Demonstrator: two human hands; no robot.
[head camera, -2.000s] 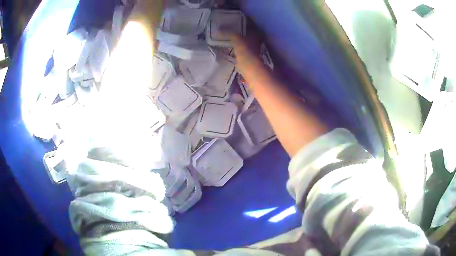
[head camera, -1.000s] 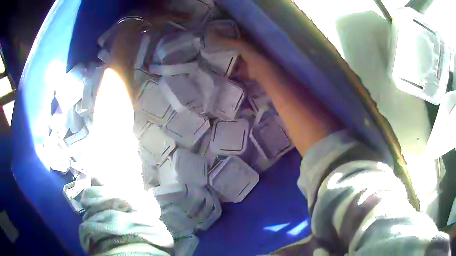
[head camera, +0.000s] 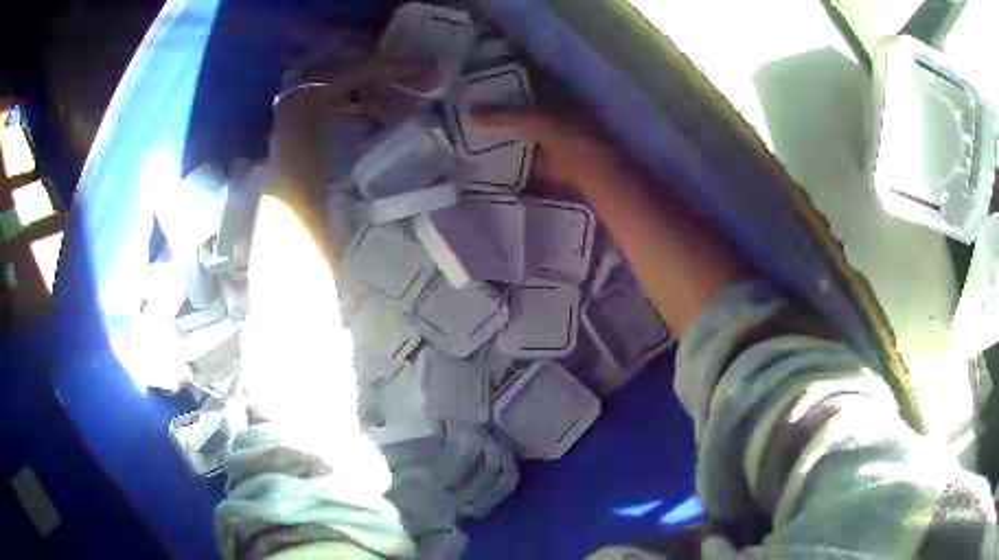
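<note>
White plastic housings (head camera: 544, 321) with rounded corners and dark slots lie in a loose heap inside a blue bin (head camera: 646, 481). My left hand (head camera: 367, 88) reaches into the far part of the bin, dark and blurred, its fingers beside an upright housing (head camera: 433, 42). My left forearm is washed out by glare. My right hand (head camera: 537, 137) is at the right side of the heap, with a finger or thumb across a housing (head camera: 493, 93). The fingertips of both hands are unclear, so I cannot tell whether either grips a piece.
The bin's raised rim (head camera: 816, 235) curves along the right, beside my right forearm. Beyond it, a white housing (head camera: 931, 137) lies on a bright surface, with another pale piece below it. The left side outside the bin is dark with small bright patches.
The view has shifted, so the heap appears lower and further right. Several housings between my hands have changed position, and one now stands tilted near my left fingers. Both hands remain in the bin.
</note>
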